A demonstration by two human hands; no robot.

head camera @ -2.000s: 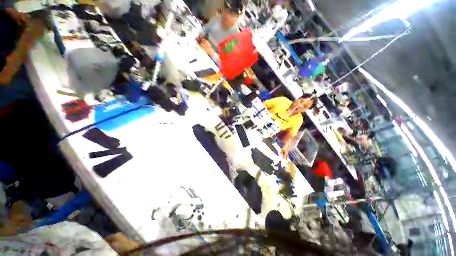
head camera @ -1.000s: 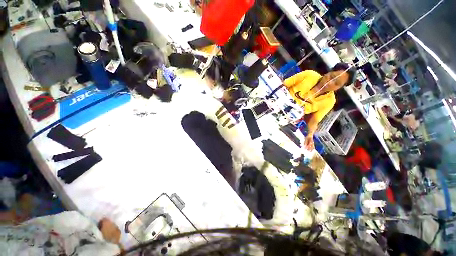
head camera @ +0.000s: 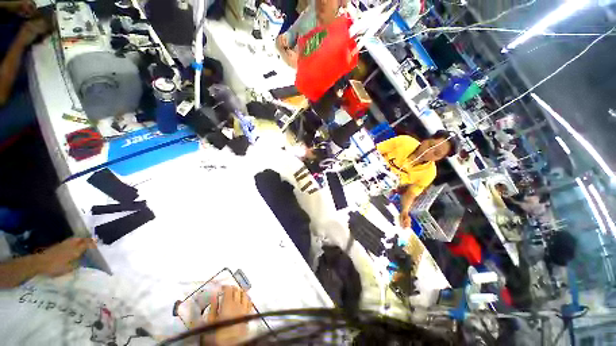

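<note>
Three black flat strips [head camera: 121, 208] lie fanned on the white table [head camera: 202, 223] near its left edge. My left hand [head camera: 71, 255] is at the table edge just below them, not touching them; whether its fingers hold anything is unclear. My right hand [head camera: 231, 312] rests over the pale machine plate [head camera: 196, 304] at the bottom, fingers side by side; what lies under it is hidden. A larger black pile [head camera: 284, 203] lies along the table's far edge.
A blue bottle [head camera: 165, 108], grey rounded box [head camera: 105, 84] and red-handled item [head camera: 84, 143] stand or lie at the upper left. A person in yellow [head camera: 412, 162] sits across. Another person's arm [head camera: 23, 51] shows at the left edge.
My left hand has come into view at the table edge. My right hand has moved onto the machine plate. The view has shifted, so the table's things appear slightly further right.
</note>
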